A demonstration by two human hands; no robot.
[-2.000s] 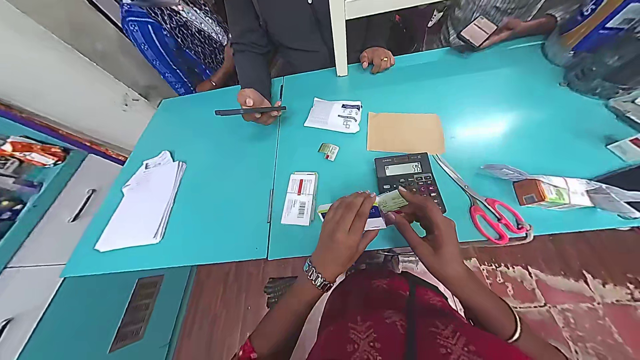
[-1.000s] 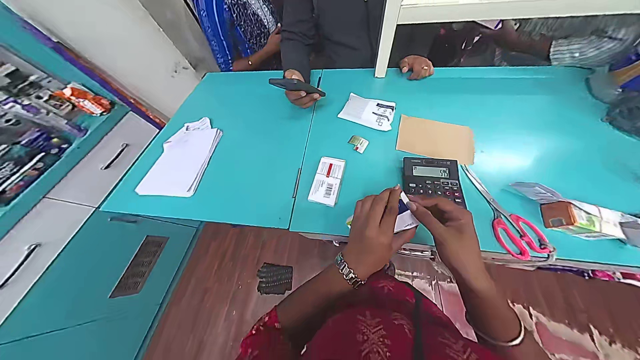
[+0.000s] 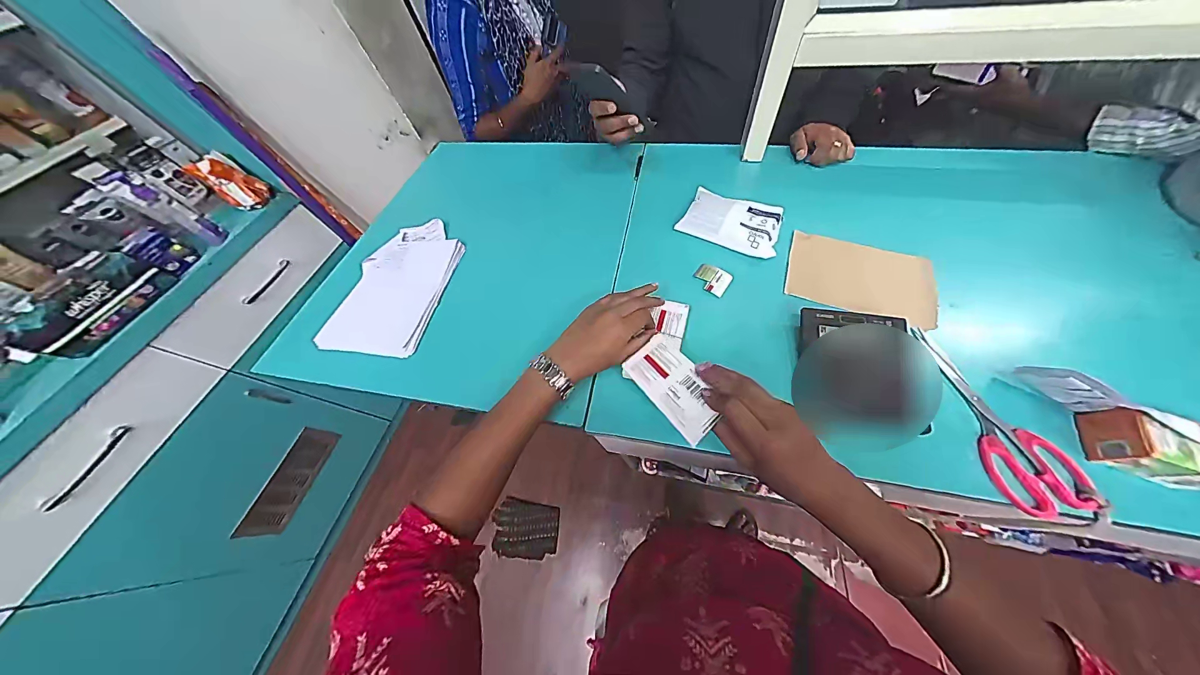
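Note:
My right hand grips a white printed packet with a red bar and a barcode, held over the counter's near edge. My left hand lies over a second white packet with a red bar on the teal counter; its fingers cover part of it, and whether they grip it I cannot tell. Above them lies a small green and white piece. A calculator, mostly hidden by a blurred patch, sits right of my right hand. Scissors with pink handles lie farther right.
A stack of white paper lies at the counter's left. A white printed pouch and a brown envelope lie toward the back. An orange-brown box in clear wrapping is at the right. Across the counter, a person's hand holds a phone.
My left hand has moved left from the packet both hands were at, onto the packet lying on the counter. The packet in my right hand now shows more fully. The view has shifted.

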